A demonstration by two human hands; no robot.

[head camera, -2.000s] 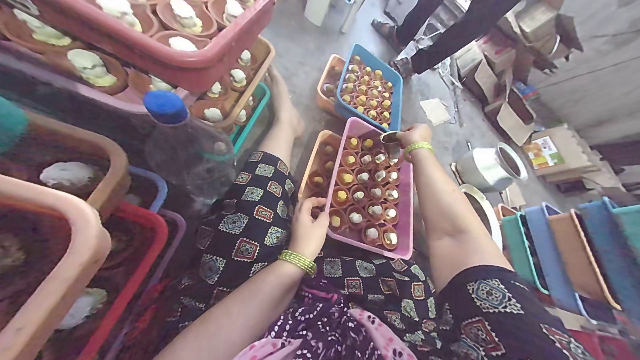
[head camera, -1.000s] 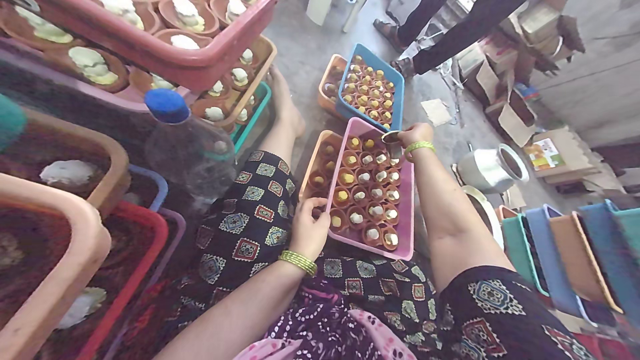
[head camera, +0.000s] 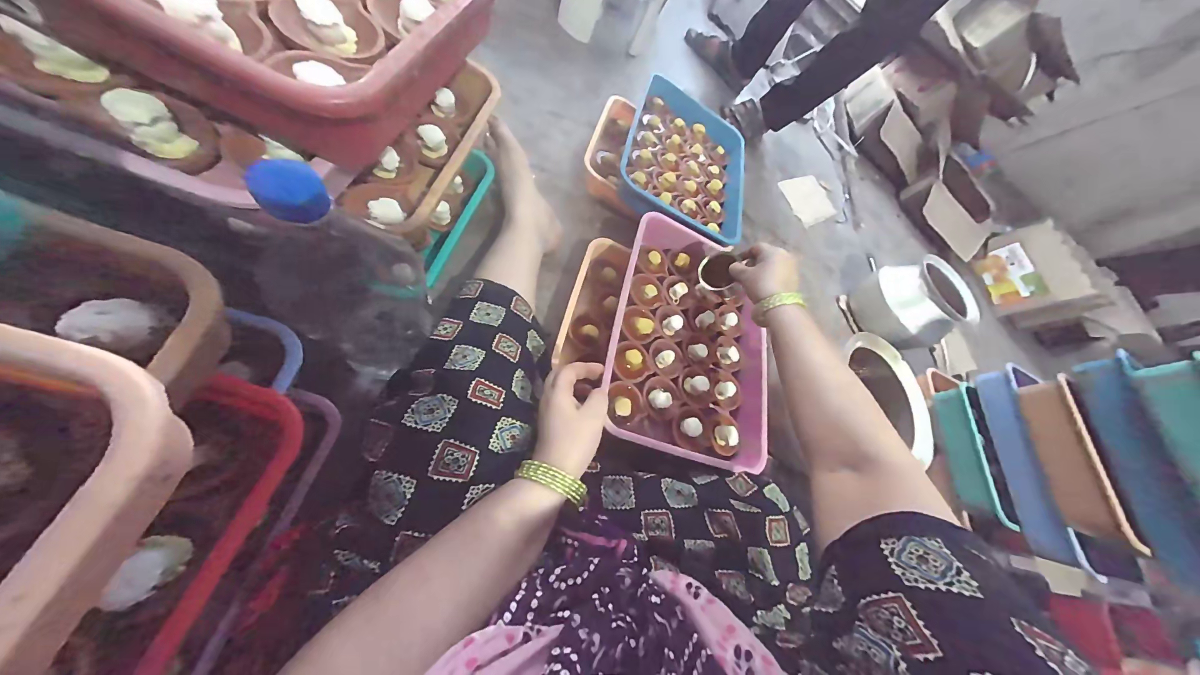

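A pink plastic tray (head camera: pixel 757 375) lies at my lap, filled with rows of small brown cups that hold white and yellow lumps. My left hand (head camera: pixel 570 412) is at its lower left edge, fingers bent by the rim; whether they grip it is unclear. Over the tray's upper right corner my right hand (head camera: pixel 769 274) pinches a small round cup (head camera: pixel 717 270) with dark contents. An orange tray (head camera: pixel 572 314) with similar cups sits partly under the pink one. Beyond them a blue tray (head camera: pixel 736 178) of filled cups rests on another orange tray (head camera: pixel 600 150).
Stacked trays of cups stand close on my left, beside a clear bottle with a blue cap (head camera: pixel 289 189). Right of me are a metal pot (head camera: pixel 905 305), a round vessel (head camera: pixel 891 394) and a row of coloured trays (head camera: pixel 1073 459). A person's legs (head camera: pixel 797 66) are ahead, near cardboard.
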